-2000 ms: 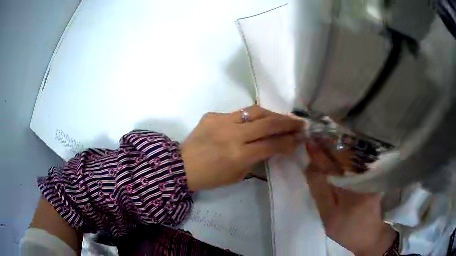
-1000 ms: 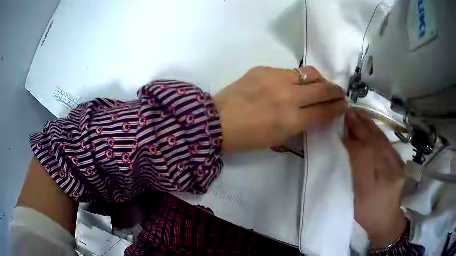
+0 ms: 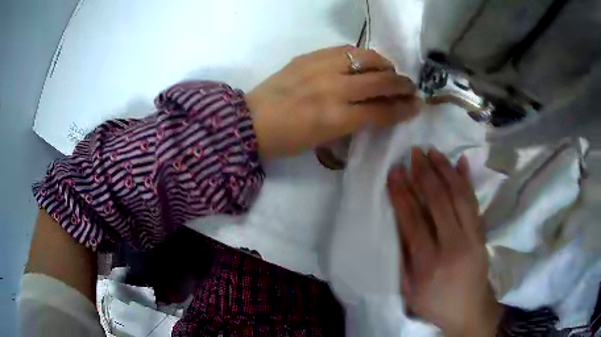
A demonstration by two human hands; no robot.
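Note:
The white garment (image 3: pixel 369 243) runs from under my hands to the front edge, with folds below the presser foot. My left hand (image 3: pixel 336 99), with a ring, has its fingers together on the fabric, fingertips just left of the presser foot (image 3: pixel 431 76); its thumb is hidden. My right hand (image 3: pixel 441 243) lies flat on the fabric nearer the front, fingers slightly spread, gripping nothing visible. It is blurred. The needle cannot be made out.
The blurred sewing machine head (image 3: pixel 507 59) fills the upper right. The white table (image 3: pixel 165 39) extends left. Crumpled white cloth (image 3: pixel 547 204) lies right of my right hand. A dark oval opening (image 3: pixel 331 155) shows below my left hand. Dark red checked clothing (image 3: pixel 257 296) is below the table edge.
Both hands were together at the presser foot. My right hand has come away toward the front and flattened on the fabric. The fabric's dark-stitched edge is now mostly folded or blurred.

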